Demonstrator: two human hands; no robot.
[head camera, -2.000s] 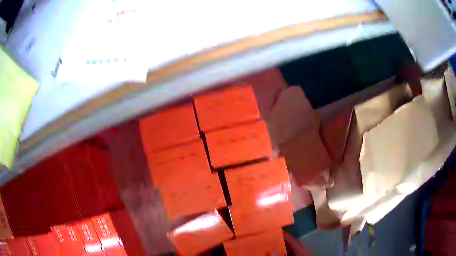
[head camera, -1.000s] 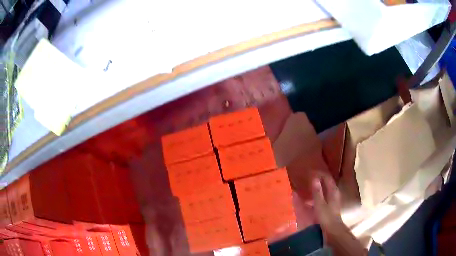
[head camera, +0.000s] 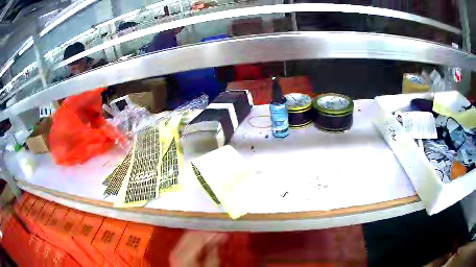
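Note:
Label sheets with black grids (head camera: 143, 169) lie on the white shelf, left of centre. A folded pale yellow sheet (head camera: 224, 172) lies beside them, mostly blank side up, near the shelf's front edge. Below the shelf at the lower left, orange product boxes (head camera: 109, 234) stand in a row with dark printed characters on their faces. A blurred pale shape at the bottom edge, left of centre, may be my left hand; its fingers cannot be made out. My right hand is not in view.
The shelf (head camera: 323, 182) holds an orange-red bag (head camera: 78, 130), a dark box with pale bands (head camera: 224, 117), a blue-labelled bottle (head camera: 278, 114), two tape rolls (head camera: 334, 112) and a white foam tray (head camera: 407, 156) of small items. A person (head camera: 78, 60) is behind.
The view has swung up from the stacked orange boxes to the shelf top. The hand seen beside the brown carton is out of view, as are the central box stack and most of the carton.

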